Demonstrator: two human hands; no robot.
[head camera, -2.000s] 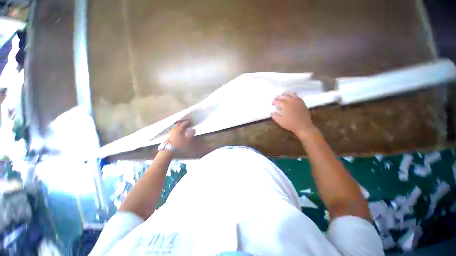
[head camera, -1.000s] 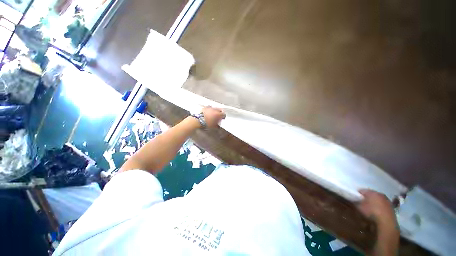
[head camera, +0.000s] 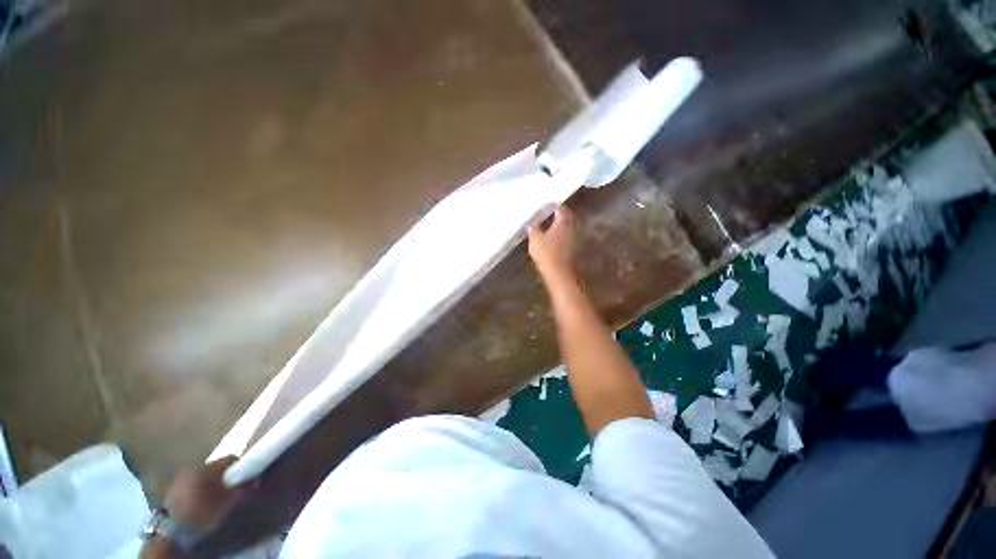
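Observation:
A long white sheet (head camera: 404, 278) lies folded lengthwise near the front edge of the brown cutting table (head camera: 251, 142). My left hand (head camera: 204, 495), with a watch on the wrist, is at the sheet's near-left end, its fingers around the rolled edge. My right hand (head camera: 554, 240) pinches the sheet's front edge near its far end. Beyond my right hand the sheet meets a loosely rolled white part (head camera: 644, 115); whether they are one piece I cannot tell.
Many white paper scraps (head camera: 743, 371) litter the green floor along the table's front edge. Another white sheet piece (head camera: 82, 508) lies at the lower left. A grey-blue surface (head camera: 863, 491) and a pale bundle (head camera: 948, 388) are at the lower right.
The view has swung to the right. My hands still hold the sheet along its edge, which now runs from lower left to upper right, and the rolled part at the right end shows fully.

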